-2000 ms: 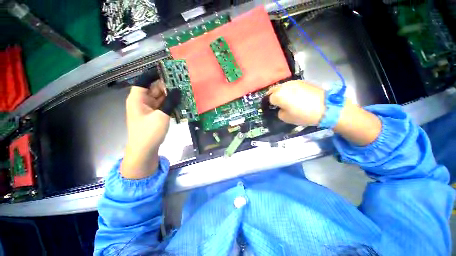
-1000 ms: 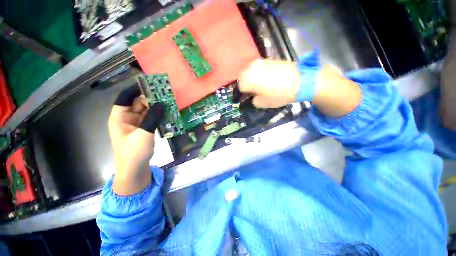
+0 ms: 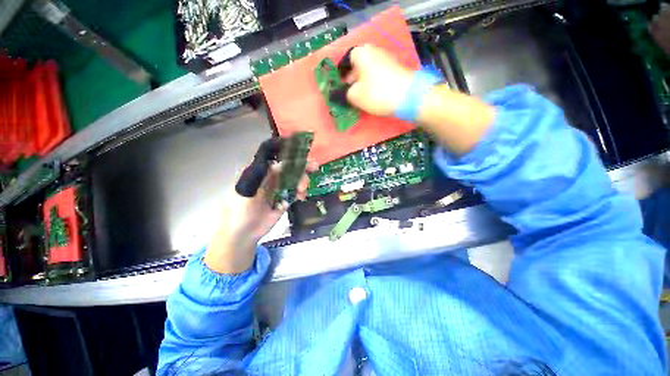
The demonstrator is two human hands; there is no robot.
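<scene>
My left hand (image 3: 257,187), with black finger cots, holds a narrow green daughter board (image 3: 295,167) tilted, in front of the carrier's left side. My right hand (image 3: 373,82), with a blue wrist strap, is over the red foam sheet (image 3: 297,110), its cot-covered fingertips at a second daughter board (image 3: 339,103) lying on the sheet. The fingers seem to touch that board; a firm grip cannot be told. The sheet covers the upper part of the main circuit board (image 3: 375,165), whose near strip shows. Pale green clamps (image 3: 349,219) lie at the carrier's near edge.
A bin of silvery components (image 3: 217,26) stands beyond the far rail. Red sheets (image 3: 29,110) are at the far left. Another carrier with a red sheet (image 3: 65,224) sits at left on the line. The near metal rail (image 3: 397,246) runs before me. Part of another person's hand shows at the upper right edge.
My right hand has moved from the main board's near right side up to the daughter board on the sheet. My left hand has turned its board and moved it clear of the main board's left edge.
</scene>
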